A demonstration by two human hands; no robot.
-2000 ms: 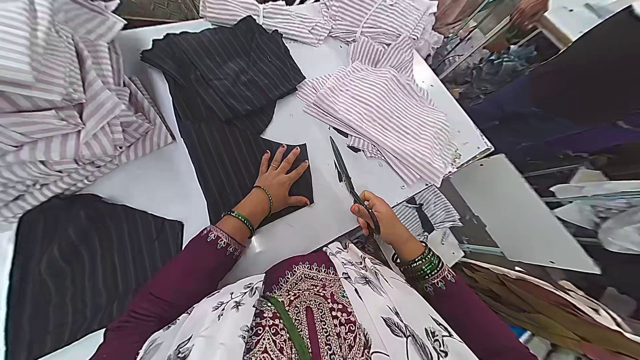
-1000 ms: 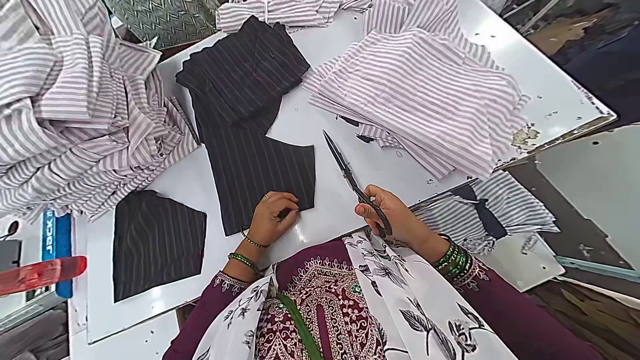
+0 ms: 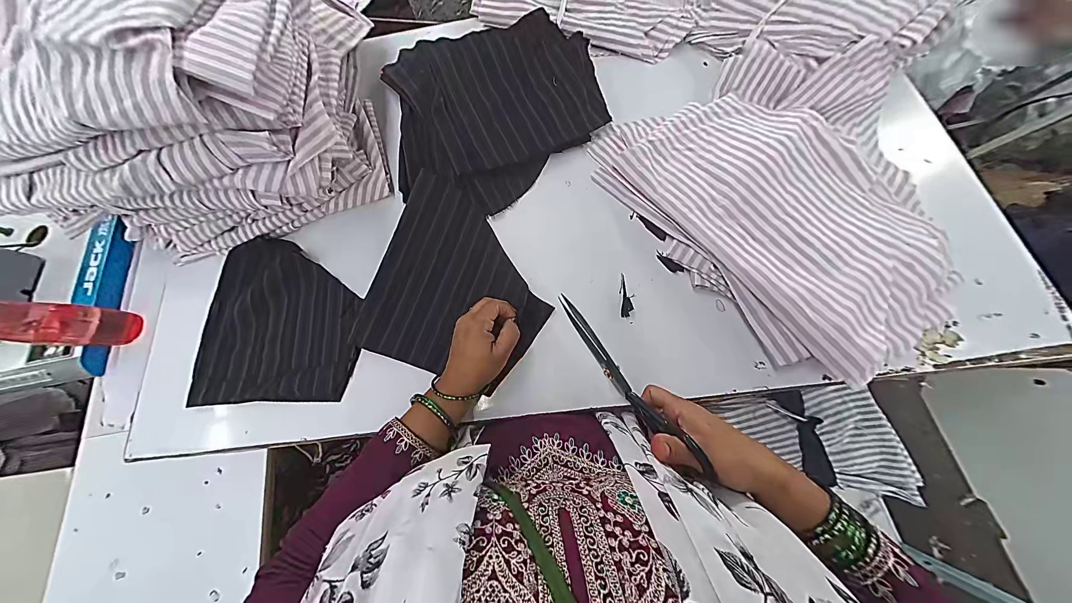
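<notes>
My left hand (image 3: 481,345) is curled at the lower right part of a black pinstriped fabric piece (image 3: 444,276), its fingers bent on the cloth's edge. In my right hand (image 3: 699,435) are black fabric scissors (image 3: 605,360), blades together and pointing up and left over the white table (image 3: 578,243). Beyond the piece lies a folded stack of black pinstriped fabric (image 3: 502,92), which it touches. A separate black pinstriped piece (image 3: 276,327) lies at the left. Small black scraps (image 3: 626,297) lie beyond the scissors' tips.
A tall heap of striped fabric (image 3: 193,126) stands at the left, with a striped stack (image 3: 787,218) at the right and striped bundles (image 3: 603,25) at the far edge. A red object (image 3: 71,323) and a blue-edged sewing machine part (image 3: 102,285) are at far left.
My left hand has gone from spread flat on the black fabric to curled at its edge. The near part of that fabric now lies slanted. The scissors remain in my right hand.
</notes>
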